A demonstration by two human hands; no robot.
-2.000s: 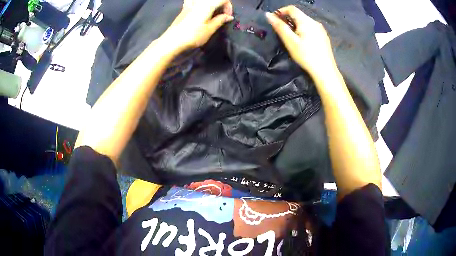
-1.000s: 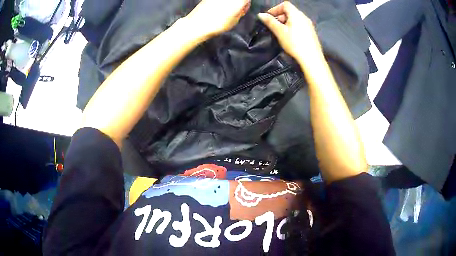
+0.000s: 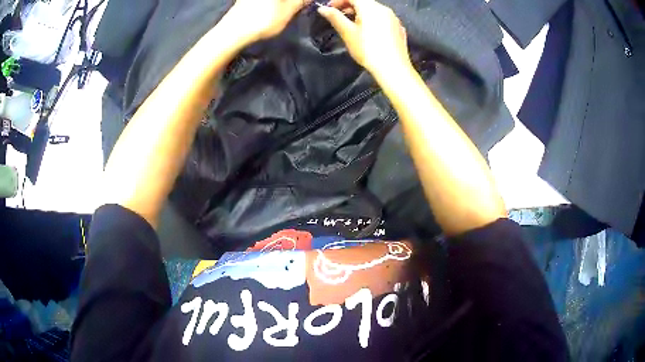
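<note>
A dark grey coat lies in front of me, its shiny, wrinkled black lining facing up and its near edge against my shirt. My left hand is at the top edge of the picture, partly cut off, with its fingertips at the coat near the collar end. My right hand is just beside it, thumb and fingers pinched on the coat fabric. The fingertips of both hands nearly meet. A small purplish bit shows between them; I cannot tell what it is.
Another grey coat lies at the right, hanging over the edge of the white table. At the left are a black hanger or strap, a small black clip-like item, clear plastic and a green item. The floor is blue.
Both hands have moved closer together and towards the top edge. The label-like marking seen between them earlier is no longer visible. The view has shifted to the right.
</note>
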